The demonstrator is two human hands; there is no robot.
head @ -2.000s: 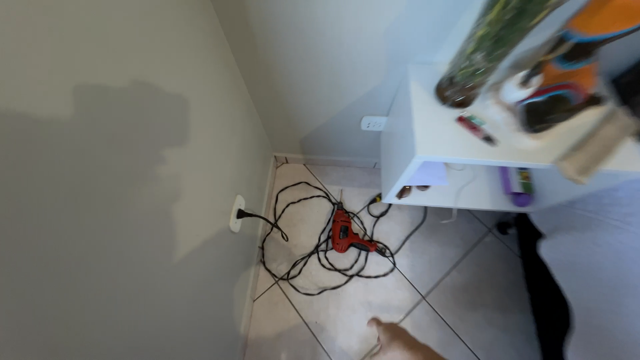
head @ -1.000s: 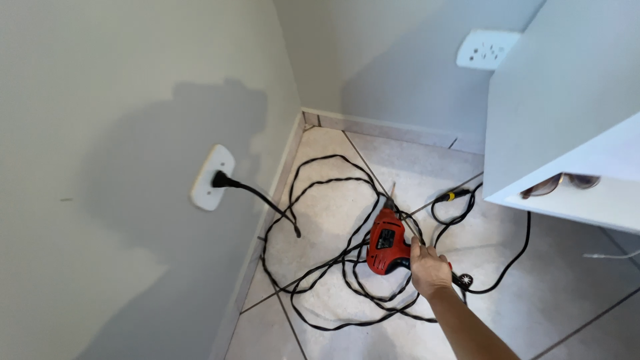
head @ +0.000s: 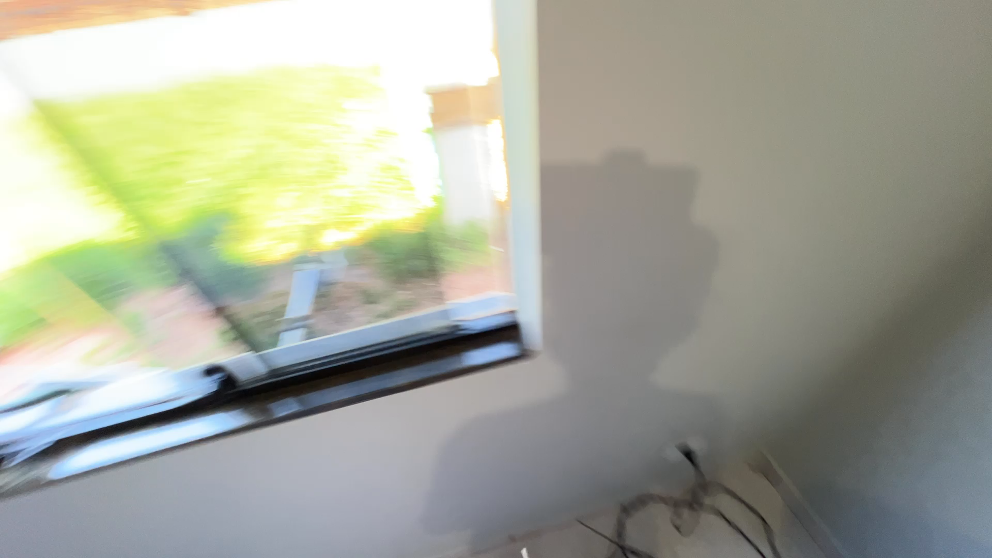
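Note:
Neither my left hand nor my right hand shows in the head view now. At the bottom right, a dark power cord (head: 649,502) lies in loose loops on the tiled floor, blurred. One end of it rises to a white wall outlet (head: 697,447) low on the wall, where a black plug (head: 687,451) sits. The red drill seen in the earlier frames is out of view.
A window (head: 271,178) with greenery outside fills the upper left. Below it runs a dark, glossy sill (head: 387,381) with a blurred white item (head: 132,399) at its left end. The walls meet in a corner at the right.
The view has swung up and left to the window. A second ago my right hand was at the red drill on the floor; hand and drill are now both out of view.

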